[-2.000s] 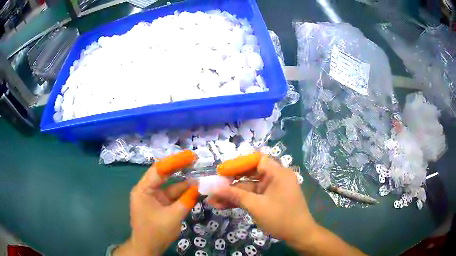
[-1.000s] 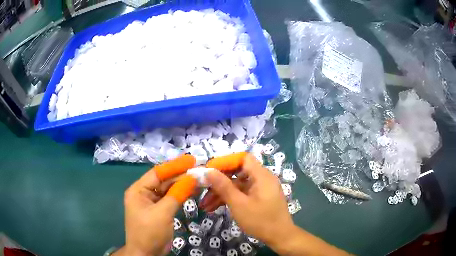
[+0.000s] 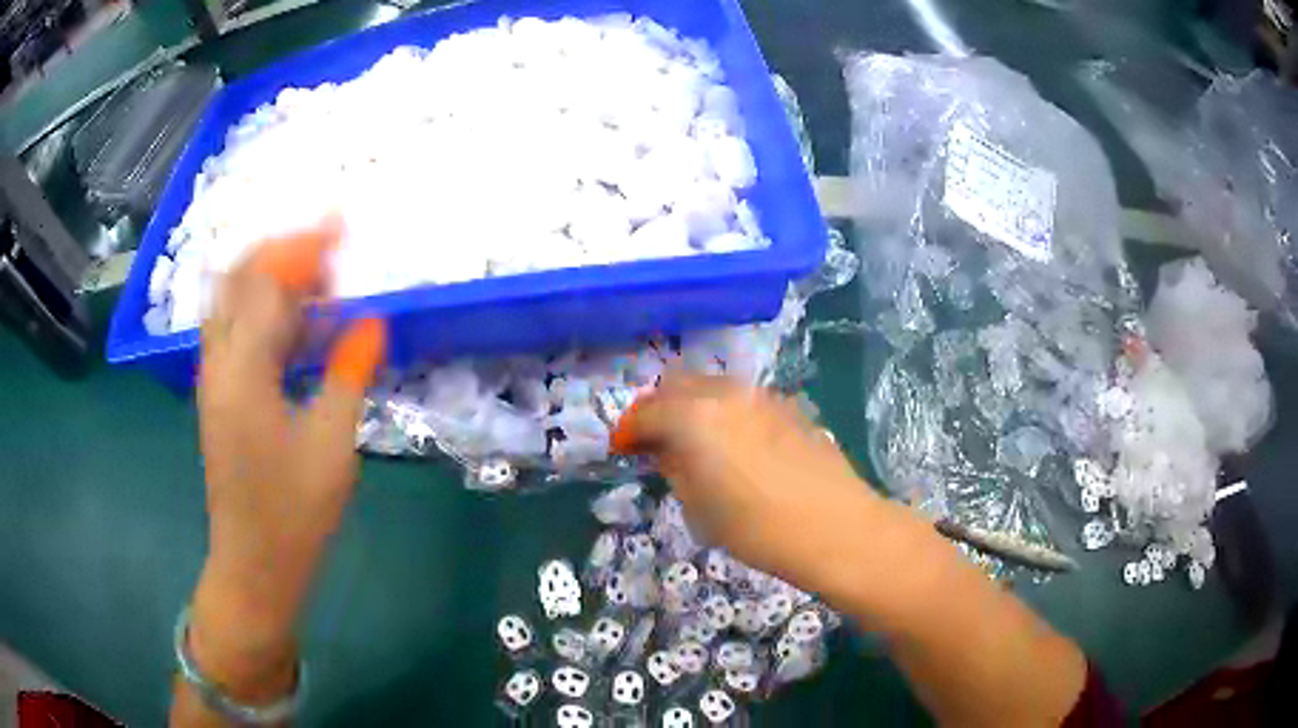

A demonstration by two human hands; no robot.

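My left hand, blurred, is raised at the front left edge of the blue plastic bin. Its orange-covered thumb and finger are apart, with no piece visible between them. My right hand, also blurred, reaches over the clear bag of white caps below the bin. Its orange-covered fingertip points down at the caps; whether it grips one is hidden. Small white pieces heap the bin. Loose clear inserts with holed white plates lie in a pile at the bench front, partly beside my right forearm.
Right of the bin lies a labelled clear bag, with a thin pen-like tool at its lower edge. A crumpled cloudy bag and some holed pieces are farther right. Greyish clear trays stand left of the bin.
My hands were together over the bench with a white piece between the fingertips. They have separated: the left moved up-left to the bin edge, the right to the bag of caps.
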